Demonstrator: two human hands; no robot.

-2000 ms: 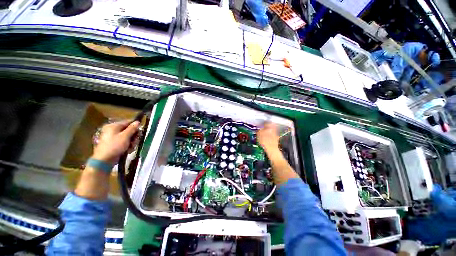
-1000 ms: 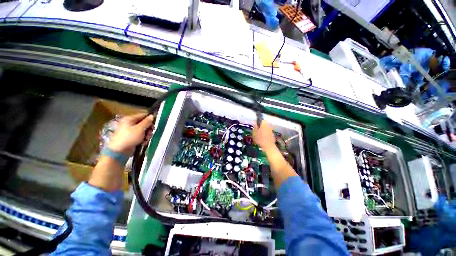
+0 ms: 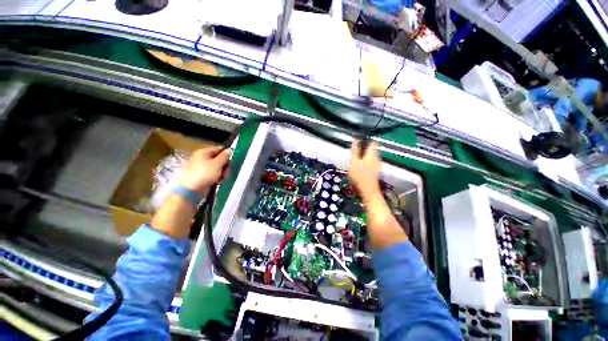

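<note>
A pale open enclosure (image 3: 425,220) lies in front of me with a green circuit board (image 3: 277,203), white round capacitors and loose wires inside. A thin black sealing loop (image 3: 209,230) runs around its left side and along its top and bottom rims. My left hand (image 3: 205,172) grips the loop beside the upper left of the enclosure. My right hand (image 3: 365,170) is at the top rim, fingers closed around a small dark piece at the loop; whether it is the loop or a tool cannot be told. A lower wiring compartment (image 3: 300,305) joins below.
An open cardboard box (image 3: 130,223) with clear plastic is at the left. Another enclosure (image 3: 467,246) stands at the right. A white bench (image 3: 320,50) runs across the back with a black coil (image 3: 550,145). A person in blue (image 3: 573,100) is at the far right.
The whole view has shifted, so things sit further right. My right hand has moved from over the enclosure's inside to its top rim. My left hand keeps hold of the loop.
</note>
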